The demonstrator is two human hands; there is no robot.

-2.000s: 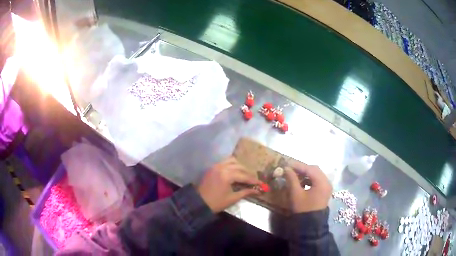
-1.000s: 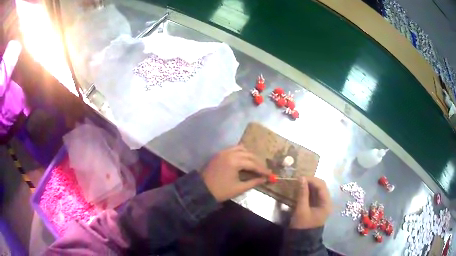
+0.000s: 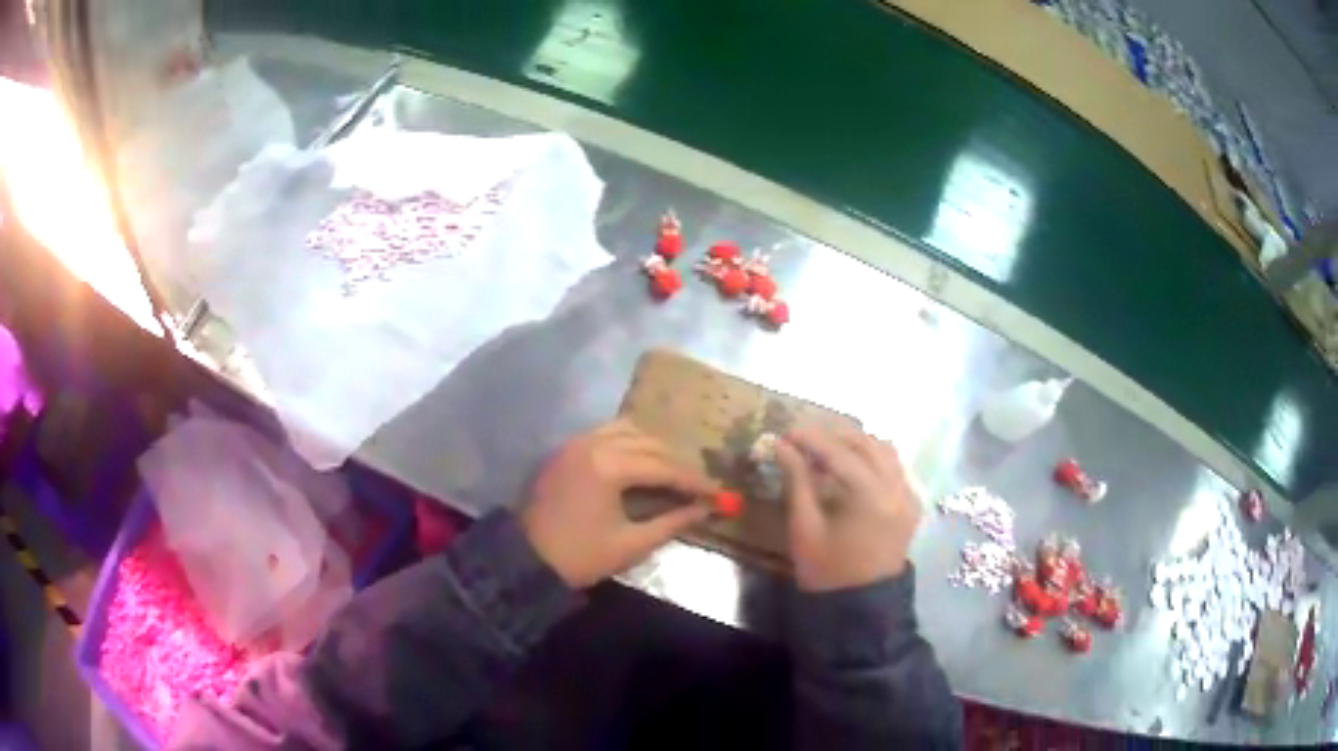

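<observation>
My left hand [image 3: 611,503] holds a small red figure [image 3: 726,503] between thumb and fingertips at the near edge of the tan-brown pad [image 3: 678,399]. My right hand [image 3: 848,506] is over the pad's right part, its fingertips pinched at the whitish glue dab [image 3: 765,448] on the dark stain; whether a thin stick is in them cannot be made out. More red figures [image 3: 741,279] lie beyond the pad, and a cluster of red figures [image 3: 1059,587] lies at the right. Small white-and-pink pieces [image 3: 983,537] lie between the pad and that cluster.
A white sheet [image 3: 426,330] with a speckled patch lies at left. A translucent bottle [image 3: 1023,409] lies beyond the pad. White discs [image 3: 1206,587] are at far right. A green belt [image 3: 763,132] runs behind. A crate [image 3: 162,638] of pink pieces stands low left; a lamp [image 3: 59,191] glares.
The view has shifted, so the bench appears further left. My right hand has moved from beside the red figure, where a thin pale stick showed, to the glue dab. My left hand keeps the figure.
</observation>
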